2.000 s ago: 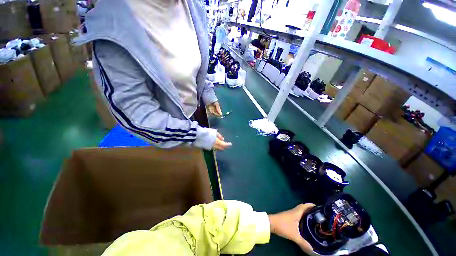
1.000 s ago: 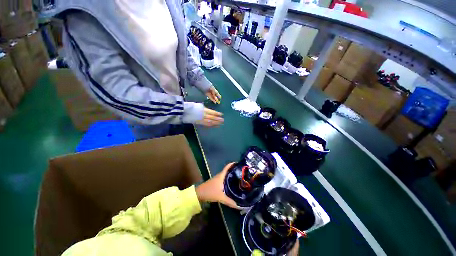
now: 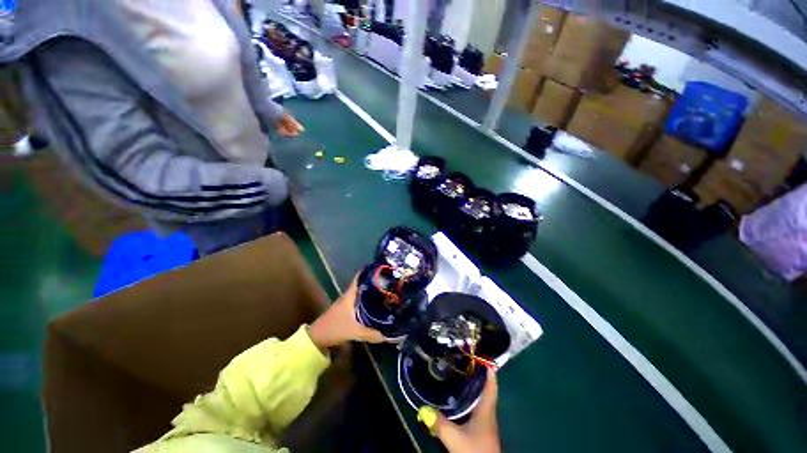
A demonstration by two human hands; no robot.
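My left hand (image 3: 341,320) holds one camera unit at its left side. This unit has a black head (image 3: 407,257) with a circuit board and red and orange wires over a round black base (image 3: 382,305). My right hand (image 3: 471,426), with a yellow cot on a fingertip, holds a second unit at its near side. That unit's black head (image 3: 464,329) is open with board and wires showing, over a white-rimmed base (image 3: 434,385). White brackets (image 3: 511,320) stand behind both units, side by side on the green bench.
A row of black camera heads (image 3: 476,211) stands beyond the units. A pile of thin white loops (image 3: 391,160) lies by a metal upright (image 3: 412,80). An open cardboard box (image 3: 177,341) is at left. A person in a grey jacket (image 3: 133,133) stands across the bench corner.
Two seconds ago only my left hand showed, on one unit. Since one second ago the view has shifted right, and my right hand shows more clearly on the second unit.
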